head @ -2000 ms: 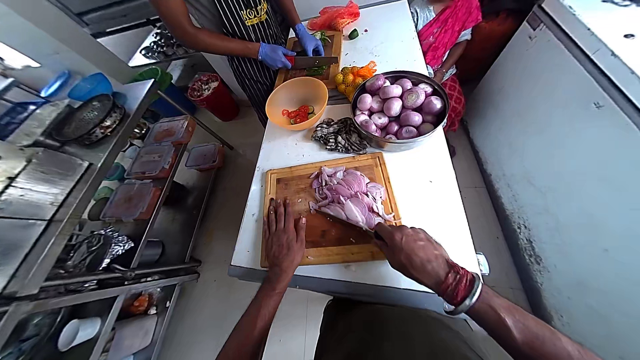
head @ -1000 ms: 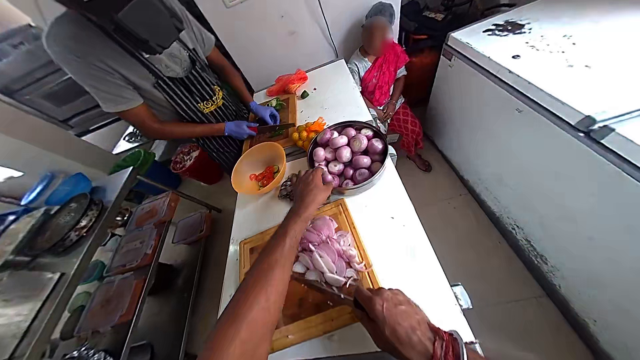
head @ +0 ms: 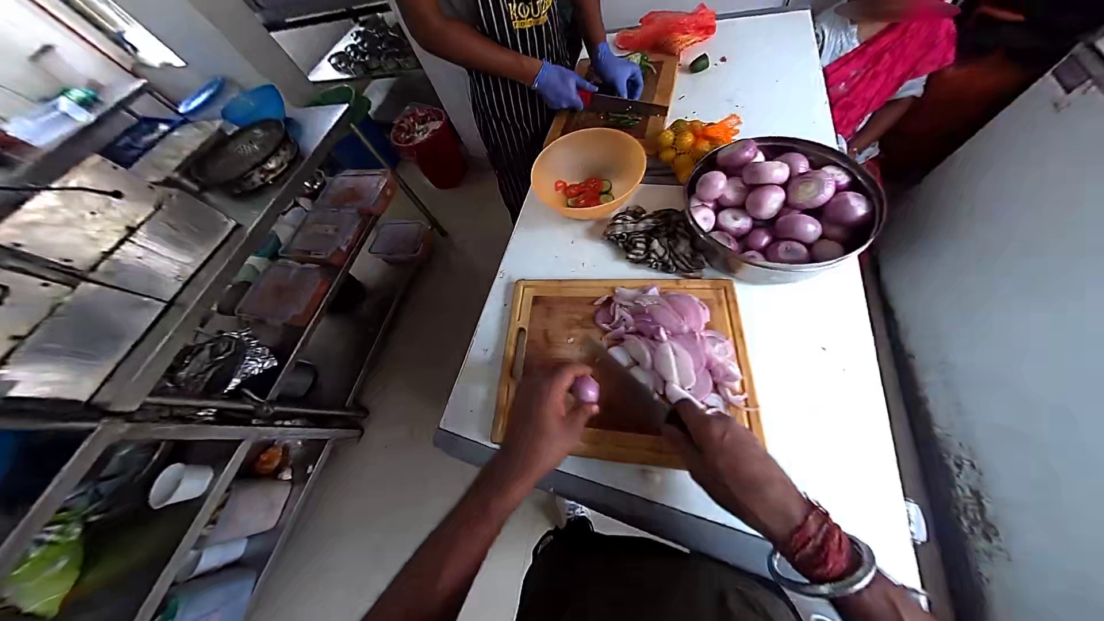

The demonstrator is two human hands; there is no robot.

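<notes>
My left hand (head: 549, 416) holds a small peeled red onion (head: 585, 389) over the left part of a wooden cutting board (head: 742, 323). In my right hand (head: 726, 455) is the handle of a kitchen knife (head: 634, 385), its blade slanting up and left across the board, beside a heap of sliced red onion (head: 675, 345). A large metal bowl (head: 780, 272) full of peeled red onions (head: 798, 228) stands behind the board's right corner. A crumpled striped cloth (head: 657, 240) touches the bowl's left side.
An orange plastic bowl (head: 589, 164) with cut vegetables stands behind the cloth. Across the table (head: 793, 345), a co-worker in blue gloves (head: 561, 84) holds a knife over another board (head: 664, 82). Yellow fruits or vegetables (head: 681, 147) lie nearby. A seated person is at the right; metal shelving (head: 285, 362) stands left.
My left hand, flat on the board two seconds ago, reached to the onion bowl one second ago. It is now back over the board with an onion. My right hand has kept the knife.
</notes>
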